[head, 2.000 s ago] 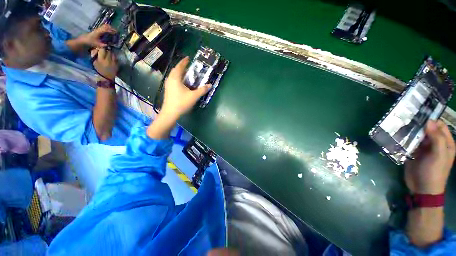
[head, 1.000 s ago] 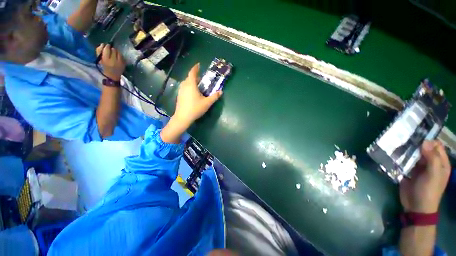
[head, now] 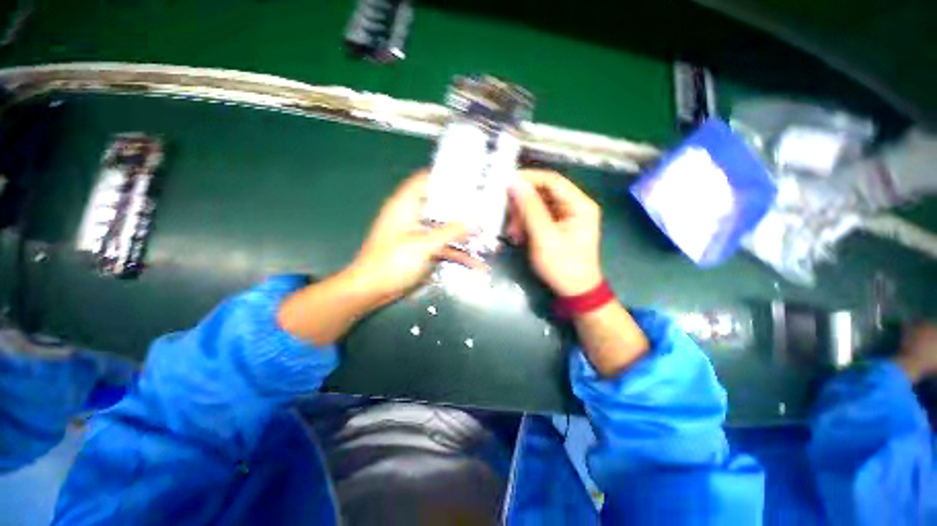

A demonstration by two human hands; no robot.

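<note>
An open phone unit (head: pixel 475 170) is held up over the green bench, its circuit board end pointing away from me and its pale battery bay facing up. My left hand (head: pixel 406 241) grips its left side and lower end, the fingers across the lower part. My right hand (head: pixel 555 226) is at its right edge, fingers bent; blur hides whether it grips the phone or a small piece. Small white bits (head: pixel 470 342) lie on the bench below the phone. Another phone unit (head: pixel 123 205) lies on the bench at the left.
A blue box (head: pixel 704 193) of white bits stands at the right beside crumpled clear bags (head: pixel 812 154). Phones lie on the conveyor (head: pixel 257 46) beyond the pale rail (head: pixel 236 90). A neighbour's hand (head: pixel 917 352) and sleeve are at the far right, near a silvery block (head: pixel 842 337).
The view has swung right. My left hand has left the phone lying at the left and now holds the raised phone with my right hand beside it. The blue box has come into view.
</note>
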